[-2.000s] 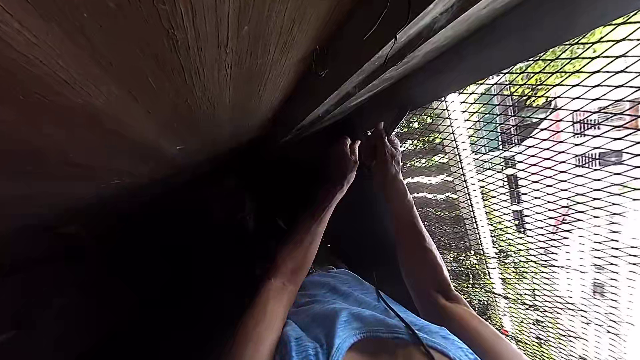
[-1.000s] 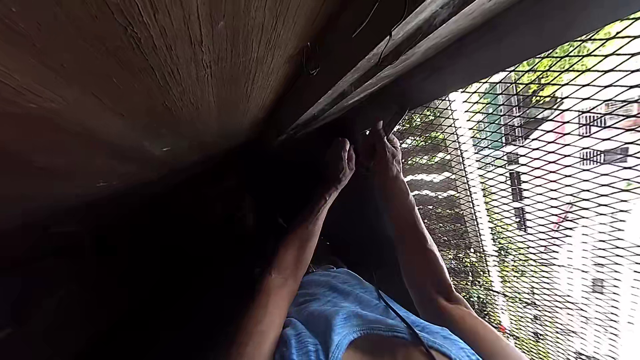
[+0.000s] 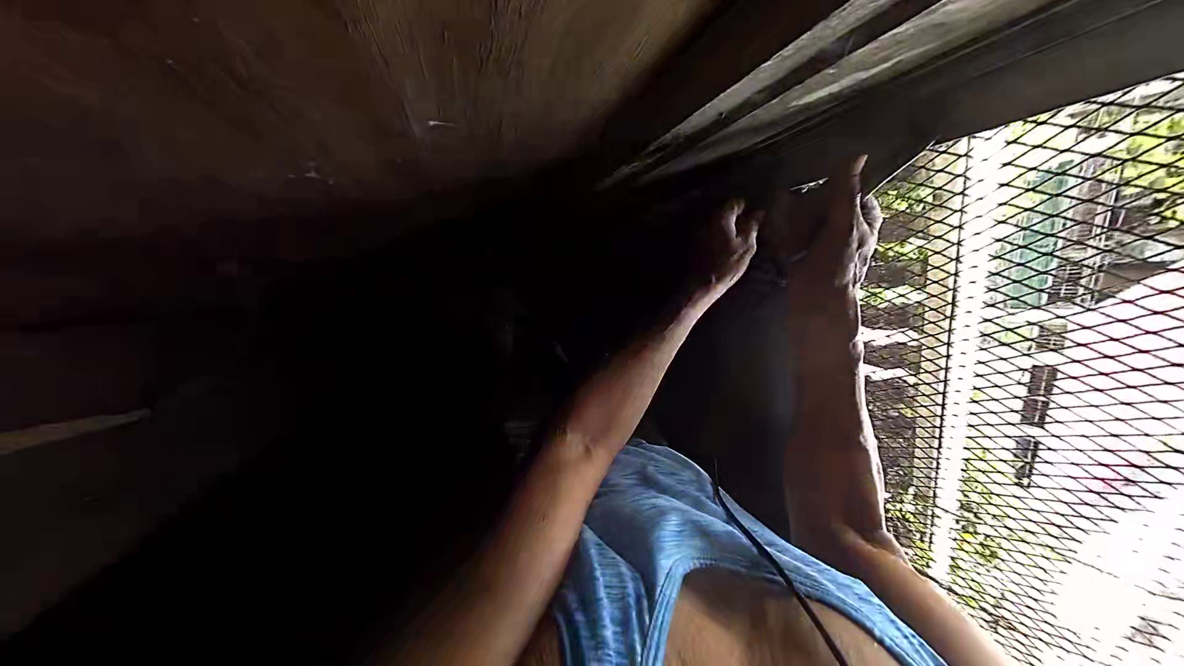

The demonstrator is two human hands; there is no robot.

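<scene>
My left hand (image 3: 735, 242) is raised in deep shadow with its fingers curled, just below a long ridged beam or frame (image 3: 795, 102). Whether it holds anything is hidden by the dark. To its right, beside the metal mesh, is my right hand (image 3: 856, 227), one finger pointing up at the frame's underside and the others bent. A small bright sliver (image 3: 809, 186) shows between the hands; what it is cannot be told. A thin dark cord (image 3: 772, 564) hangs over the blue sleeveless top.
Diamond-pattern metal mesh (image 3: 1027, 370) closes off the right side, with foliage and buildings beyond. A rough brown wood-like surface (image 3: 518, 83) spans the upper left. A pale strip (image 3: 74, 430) lies at the far left, and heavy shadow hides much of the left side.
The view has shifted noticeably. My hands are farther apart than before, and a finger of my right hand now points up more clearly.
</scene>
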